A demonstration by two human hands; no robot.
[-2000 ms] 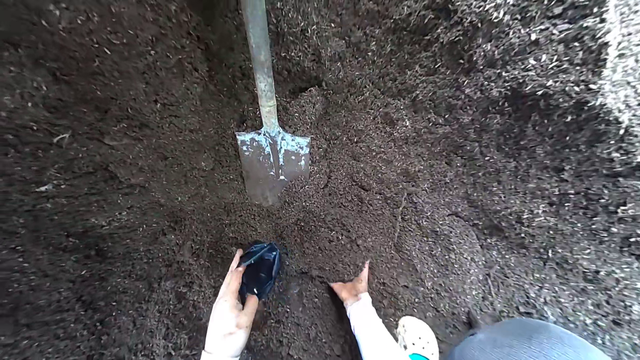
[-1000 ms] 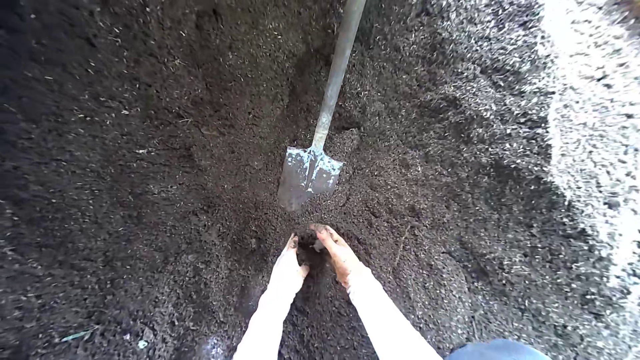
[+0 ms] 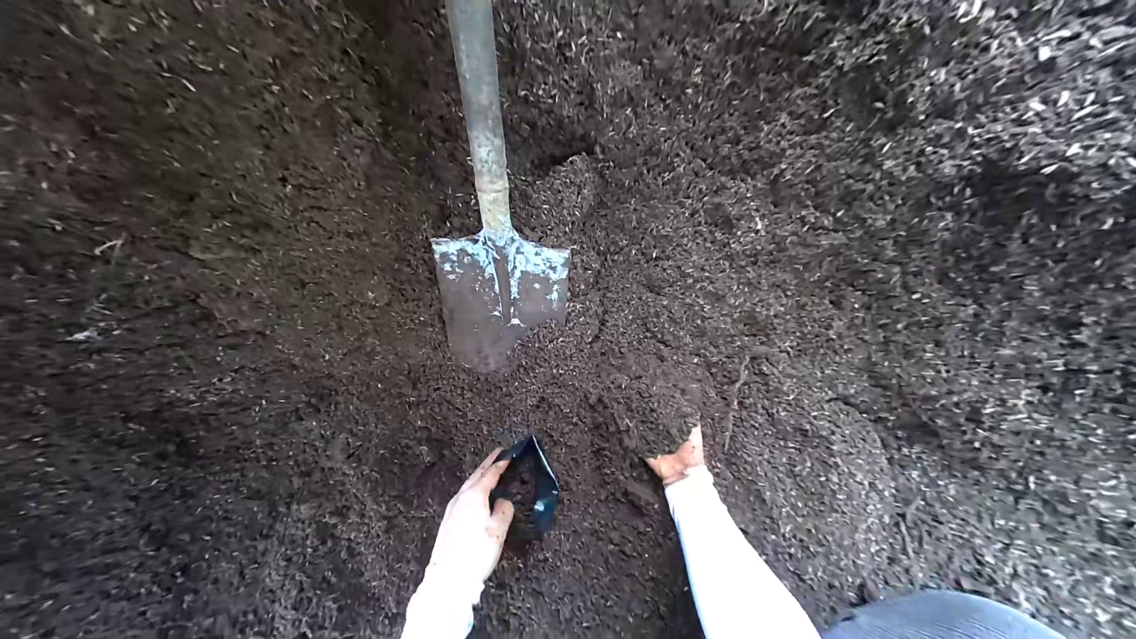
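My left hand point(image 3: 475, 524) grips the near-left side of a black plastic grow bag point(image 3: 543, 497), whose mouth is spread and shows dark soil inside. To the right, my right hand point(image 3: 682, 457) is pushed into the loose dark soil point(image 3: 652, 399), its fingers mostly buried, so whether they hold soil is hidden. Beyond both hands lies a shovel point(image 3: 501, 288) with a worn metal blade bearing flakes of pale blue paint. Soil partly covers the blade's tip.
The shovel's handle point(image 3: 479, 98) runs up to the top edge. Soil mixed with pale husks point(image 3: 1021, 133) slopes around the hands, and a thin twig point(image 3: 737, 399) lies right of the right hand. A clothed knee point(image 3: 950, 617) shows at lower right.
A second ago my hands were close together around soil; now they are apart, the right one in the soil at the right and the left one on the bag.
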